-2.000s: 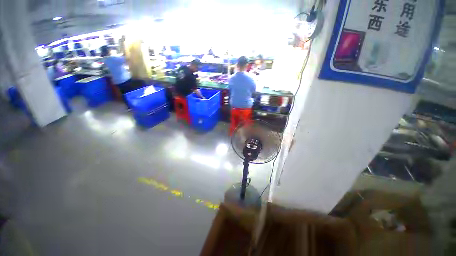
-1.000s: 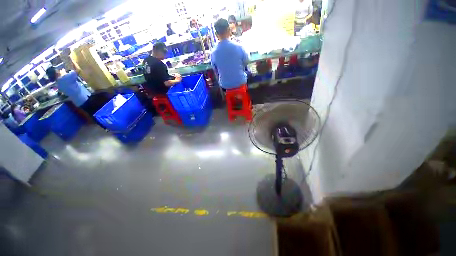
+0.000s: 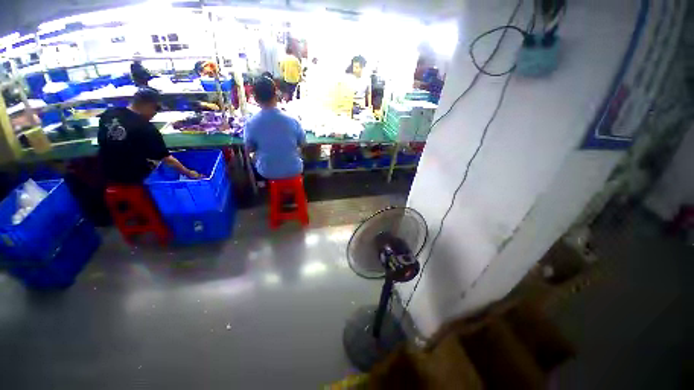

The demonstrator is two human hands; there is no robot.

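Neither of my hands is in the picture. Nearest in front of me, at the bottom right, brown open cartons (image 3: 475,354) stand side by side against the foot of a white pillar (image 3: 487,190). They are blurred and cut off by the lower edge. A black pedestal fan (image 3: 386,245) stands on the floor beside the pillar, left of the cartons, with its round cage upright.
Blue crates (image 3: 194,198) stand stacked near red stools (image 3: 288,202). A person in black (image 3: 129,145) reaches into a crate. A person in light blue (image 3: 274,141) sits at the long green workbench (image 3: 335,139). More blue crates (image 3: 46,236) stand at the left.
The view has swung: the pillar's cable box and more of the bench now show. Compared with one second ago, the fan, crates and seated people appear further left. The yellow floor line is mostly out of view.
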